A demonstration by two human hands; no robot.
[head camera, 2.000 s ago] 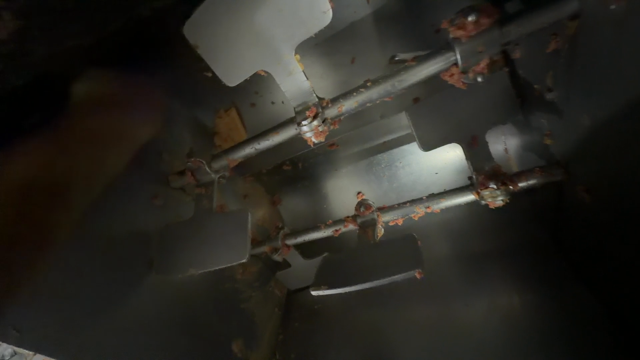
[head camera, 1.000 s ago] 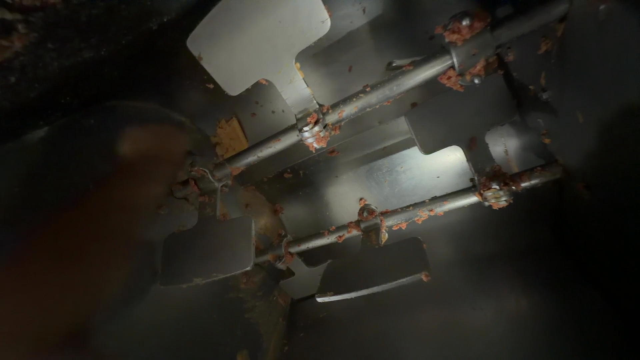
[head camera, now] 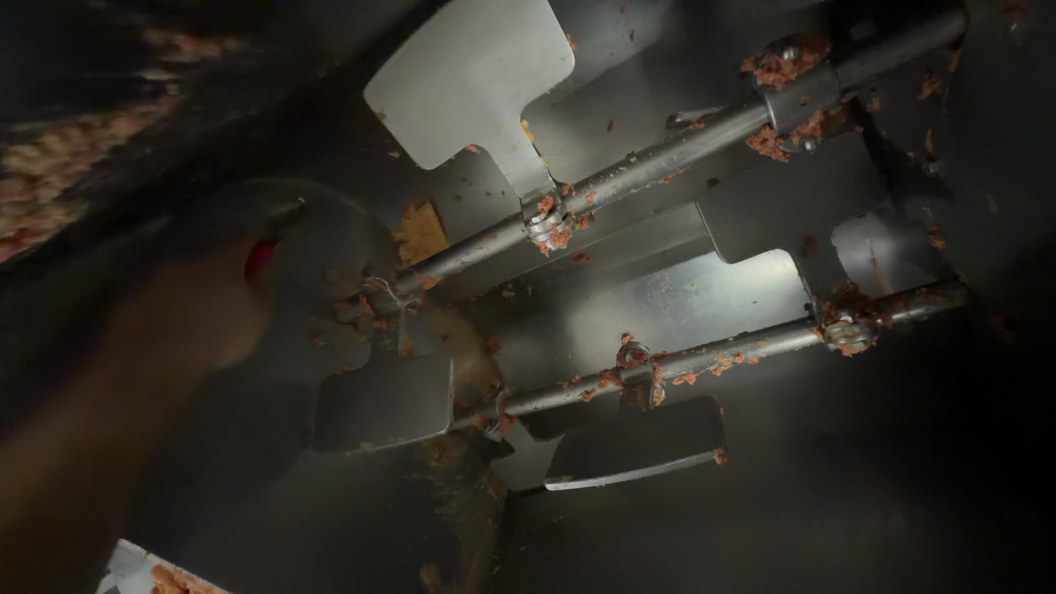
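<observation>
At the left, my left hand (head camera: 219, 313) reaches in from the lower left, blurred and in shade. A small red object (head camera: 259, 261) shows at its fingers, with a thin dark part pointing up and right; its kind is unclear. The hand appears closed on it, beside the end of a steel mixer's chamber. Two steel paddle shafts (head camera: 685, 157) (head camera: 742, 345) cross the chamber diagonally, with bits of ground meat stuck to them and to their clamps. Flat steel paddles (head camera: 474, 82) (head camera: 384, 404) (head camera: 639, 441) stand out from the shafts. My right hand is outside the view.
Ground meat (head camera: 74, 165) lies blurred beyond the dark rim at the upper left. A yellowish scrap (head camera: 421, 233) sits by the upper shaft's left end. Residue (head camera: 462, 495) smears the lower chamber wall. A white corner (head camera: 124, 569) bearing orange-pink bits shows at bottom left.
My left hand has moved down from its place one second ago, and the red object now shows at its fingers. The shafts and paddles hold their positions.
</observation>
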